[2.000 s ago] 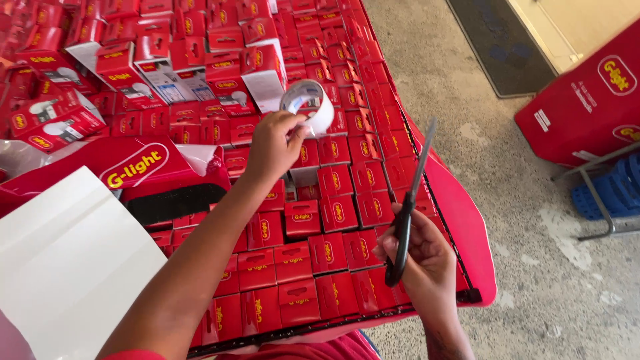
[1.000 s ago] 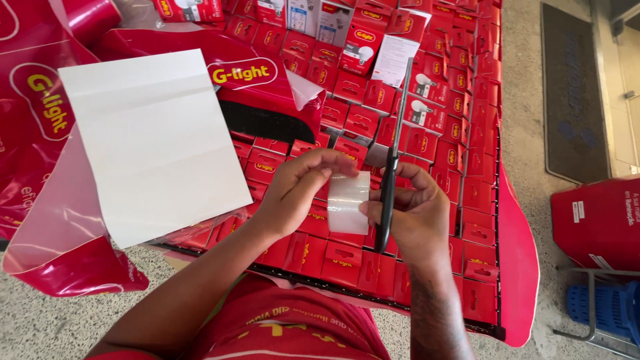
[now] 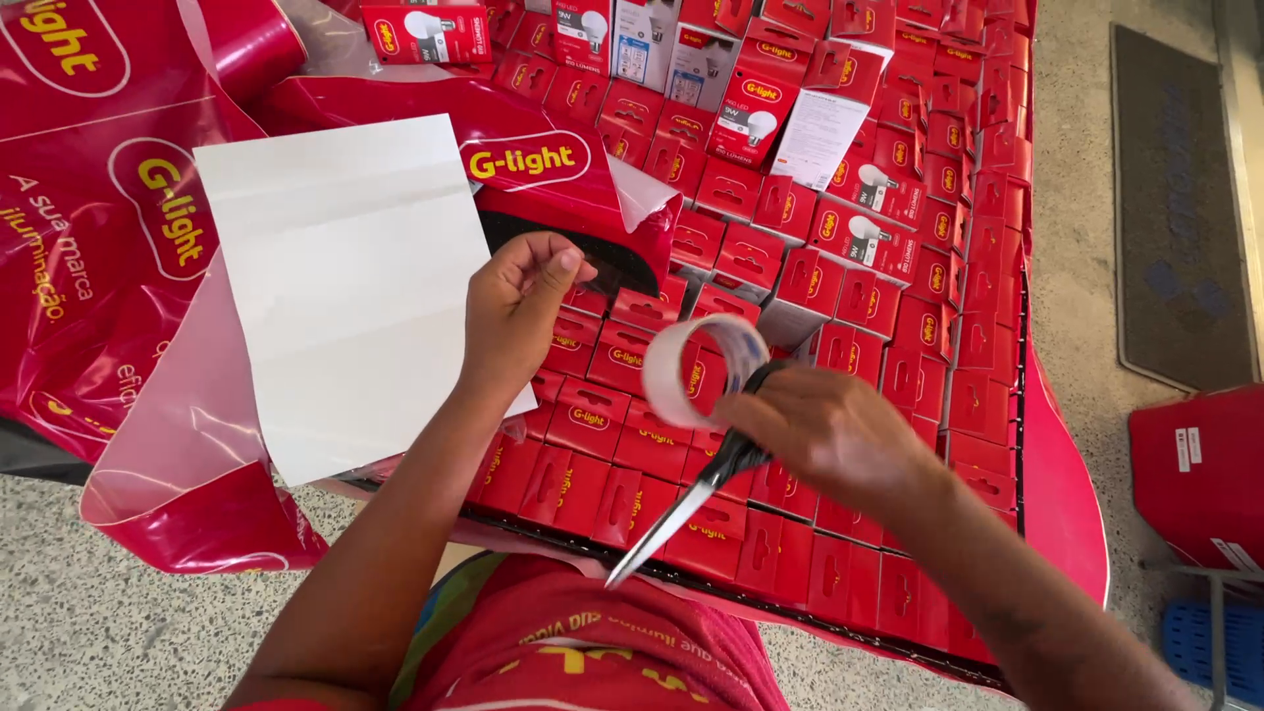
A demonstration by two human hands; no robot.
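Observation:
My right hand grips a pair of scissors with black handles, the blades pointing down and left toward my body. A roll of clear tape hangs at the same hand's fingers, slightly blurred. Left of it, my left hand is raised with thumb and index finger pinched together; whether a bit of tape is between them is too small to tell. Behind my left wrist lies a white sheet, its lower right corner showing past my forearm. Under both hands are rows of red light-bulb boxes.
Some bulb boxes stand upright on the others at the back. Printed red plastic sheeting spreads at left. On the floor at right are a dark mat, a red container and a blue plastic item.
The scissors have swung from pointing up to pointing down-left. The tape roll, between both hands one second ago, is now at my right hand, and my left hand has come away from it.

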